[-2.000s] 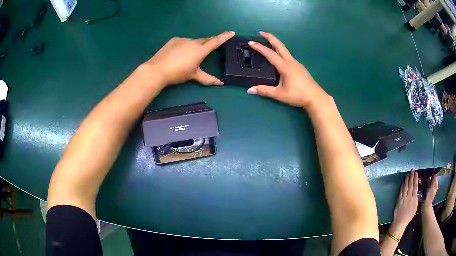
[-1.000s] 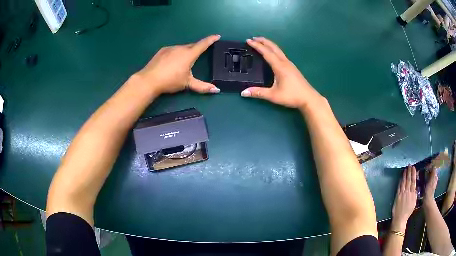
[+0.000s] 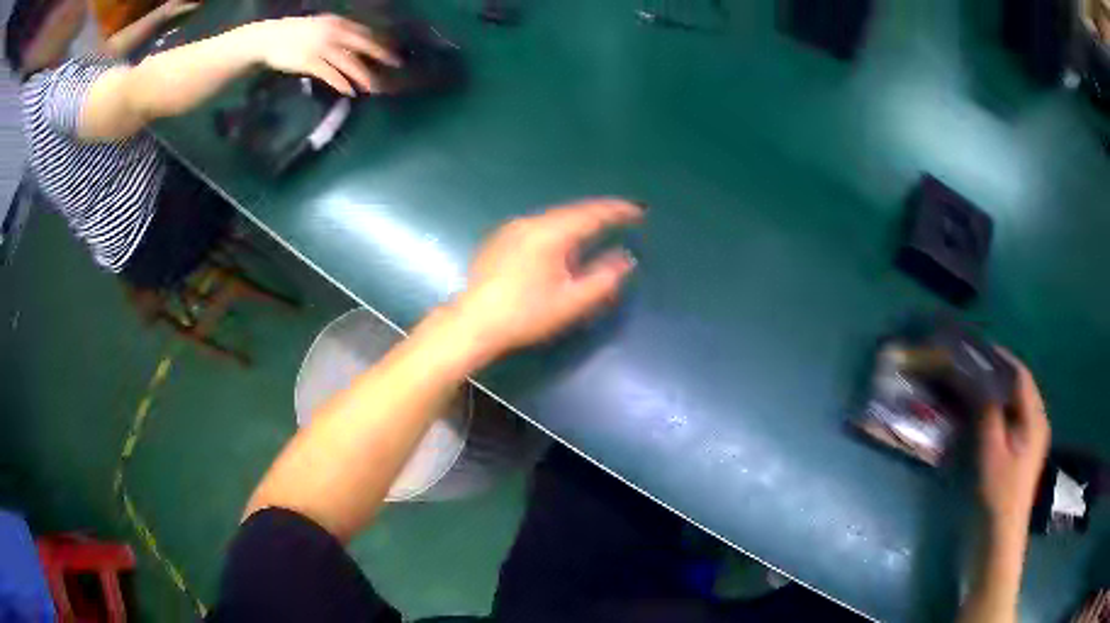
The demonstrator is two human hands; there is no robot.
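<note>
The open retail box (image 3: 907, 396) is at the right, blurred, with shiny bagged contents showing in its bottom. My right hand (image 3: 1013, 426) is at its right side, on its dark lid. The black insert tray (image 3: 947, 240) lies on the table behind the box, with no hand on it. My left hand (image 3: 554, 274) is over the table left of centre, blurred, thumb and fingers apart, holding nothing.
A person in a striped top (image 3: 91, 158) sits at the left, one hand reaching over dark bundles (image 3: 286, 116). A round stool (image 3: 353, 365) stands below the table edge. Another dark box with a white piece (image 3: 1068, 497) is at the far right. Dark items lie along the back.
The view has swung left. Both hands have let go of the insert tray. My right hand is now at the open box; my left hand has moved away, empty.
</note>
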